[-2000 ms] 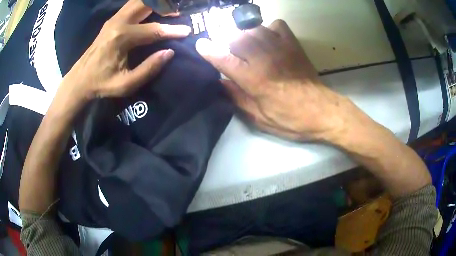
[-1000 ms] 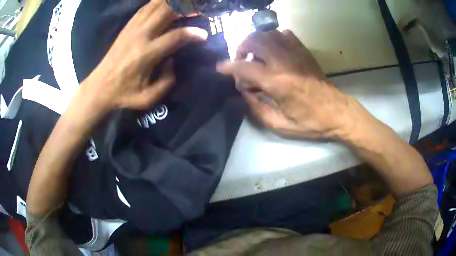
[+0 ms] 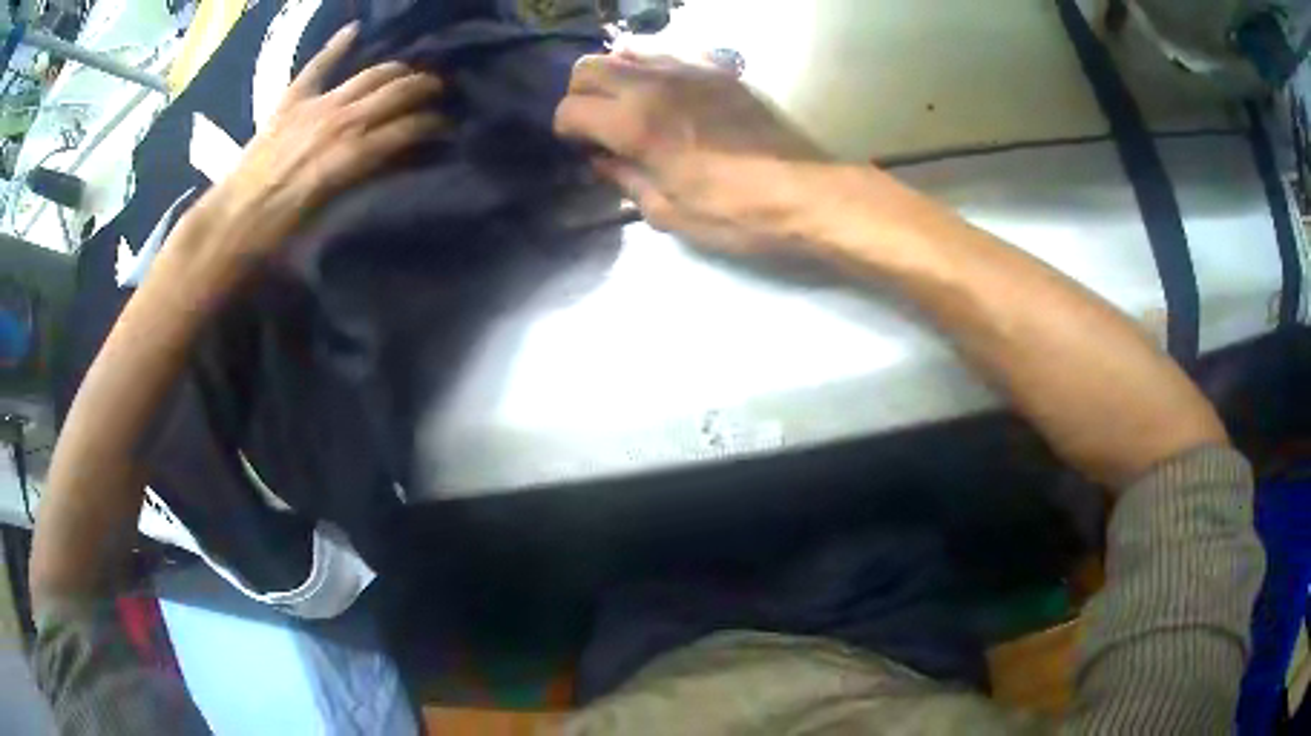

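The black garment (image 3: pixel 388 273) with white stripes lies over the left part of the pale machine bed (image 3: pixel 690 352), blurred by motion. My left hand (image 3: pixel 338 137) lies on the cloth with its fingers spread, pressing it rather than clearly gripping it. My right hand (image 3: pixel 676 137) has its fingers curled at the garment's right edge; the fingertips pinch the dark cloth. Small metal machine parts (image 3: pixel 640 15) show at the top edge; the needle cannot be made out. The printed lettering does not show.
A dark strap (image 3: pixel 1143 173) crosses the machine bed at the right. The worn table edge (image 3: pixel 719 439) runs in front of my lap. Pale blue sheeting (image 3: pixel 259 669) hangs at the lower left, and a blue object (image 3: pixel 1280 575) stands at the lower right. Clutter fills the upper left.
The garment has shifted up and left, uncovering more of the machine bed. Both hands have moved up and left with it. The view has shifted; the bright needle light and lettering no longer show.
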